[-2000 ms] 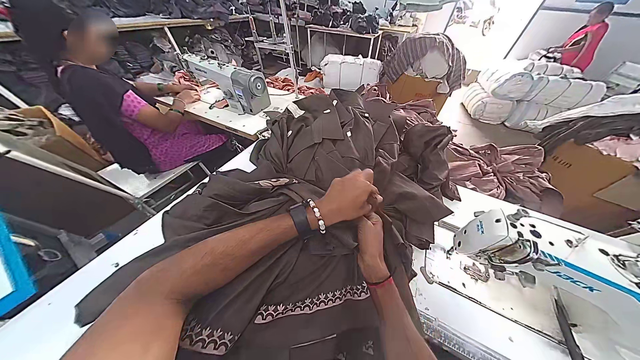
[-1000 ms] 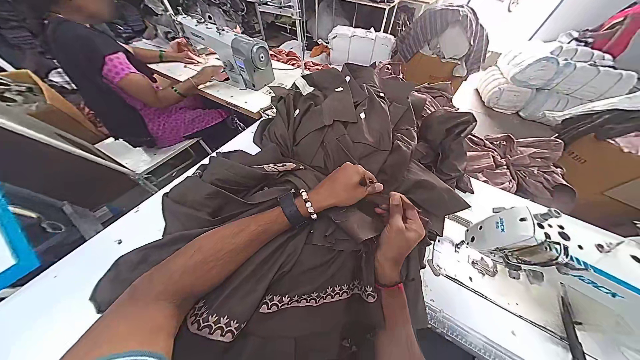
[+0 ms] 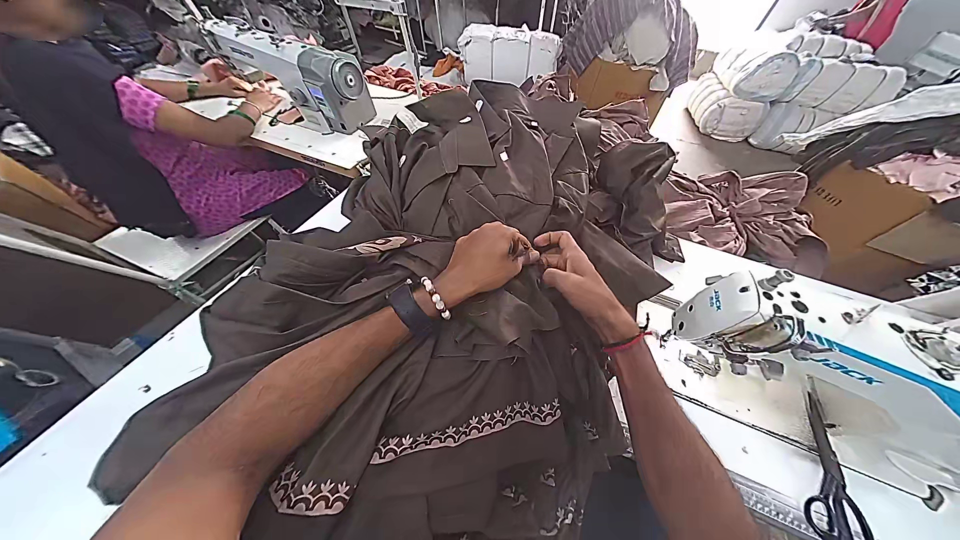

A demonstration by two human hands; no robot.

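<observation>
My left hand (image 3: 491,259), with a dark watch band and a beaded bracelet at the wrist, pinches the edge of a dark brown garment (image 3: 465,390) with a pale embroidered border. Close against it on the right, my right hand (image 3: 577,281), a red thread at its wrist, has its fingertips on the same cloth. The small part between the fingertips is hidden. Beyond my hands rises a heap of dark brown collared garments (image 3: 495,150) bearing small white tags. The garment spreads over the white table and hangs toward me.
At right stand a Jack sewing machine (image 3: 720,307) and black-handled scissors (image 3: 832,502). Mauve cloth bundles (image 3: 742,214) and cardboard boxes (image 3: 862,210) lie behind. At back left a person in a pink patterned top (image 3: 202,172) works at another sewing machine (image 3: 330,82). White wrapped bales (image 3: 795,86) are stacked beyond.
My right hand, lower and mostly below the left two seconds ago, has come up beside it, and its fingertips have moved in close to the left hand's. The view has shifted nearer.
</observation>
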